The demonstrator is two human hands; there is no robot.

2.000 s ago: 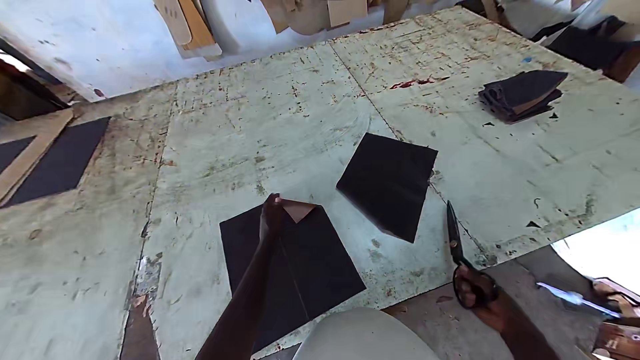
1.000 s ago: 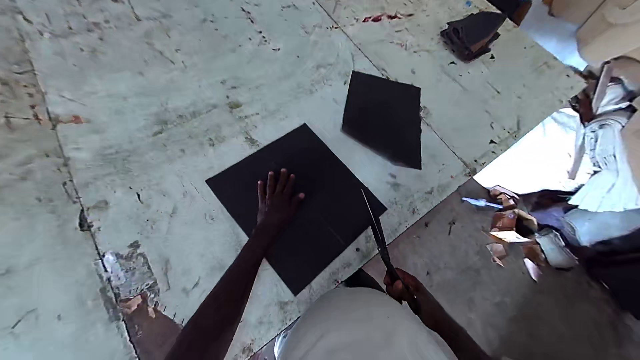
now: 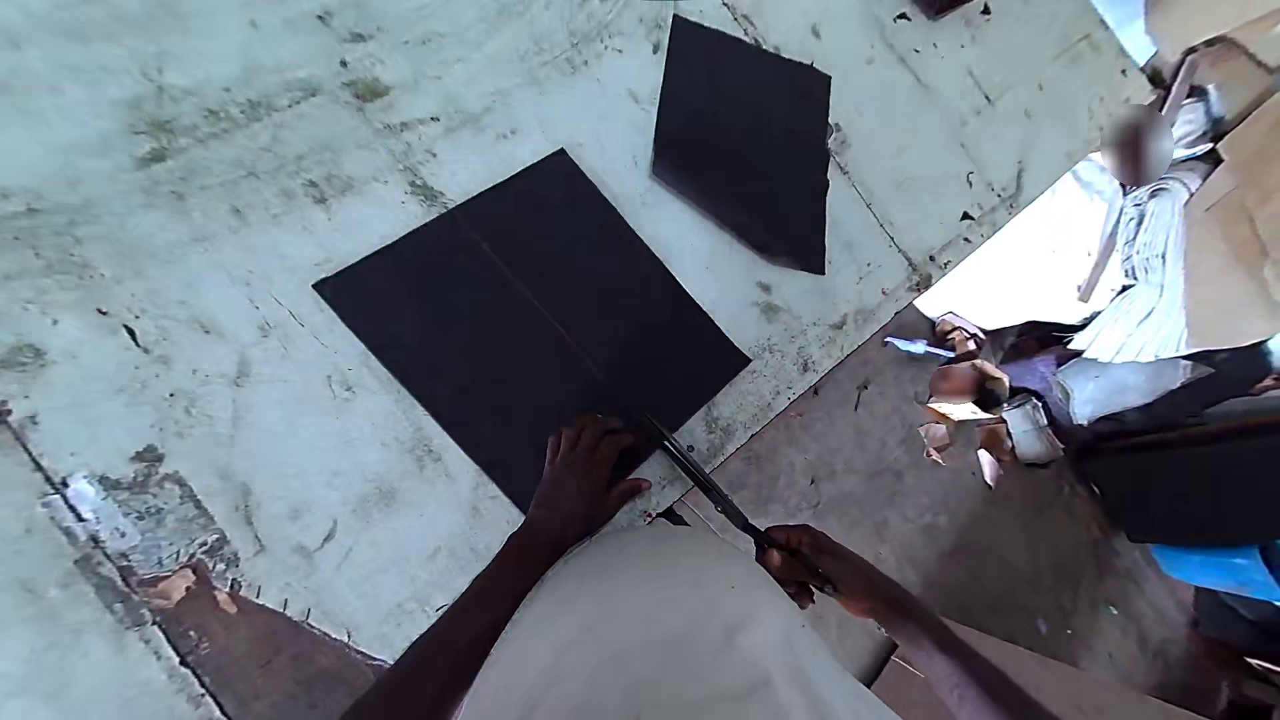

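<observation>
A large dark sheet of material [image 3: 500, 310], with a faint line along it, lies near the table's front edge. My left hand [image 3: 585, 475] rests on its near corner, fingers together over the edge. My right hand [image 3: 805, 565] grips a pair of large black scissors [image 3: 705, 480] by the handles, beyond the table edge. The blades point up and left, and their tips are at the sheet beside my left fingertips. A smaller dark piece [image 3: 745, 145] lies apart from the sheet, farther up the table.
The worn, pale green table [image 3: 250, 330] has a broken patch at lower left. Scraps [image 3: 965, 385] lie on the floor at right, near a stack of white sheets [image 3: 1150, 260] and brown boards [image 3: 1240, 230]. A black object [image 3: 1180, 480] stands at far right.
The large sheet has turned and now lies flat, its earlier folded-back corner down. My left hand has moved to its near corner, and the scissors have come to the sheet. The view has shifted downward.
</observation>
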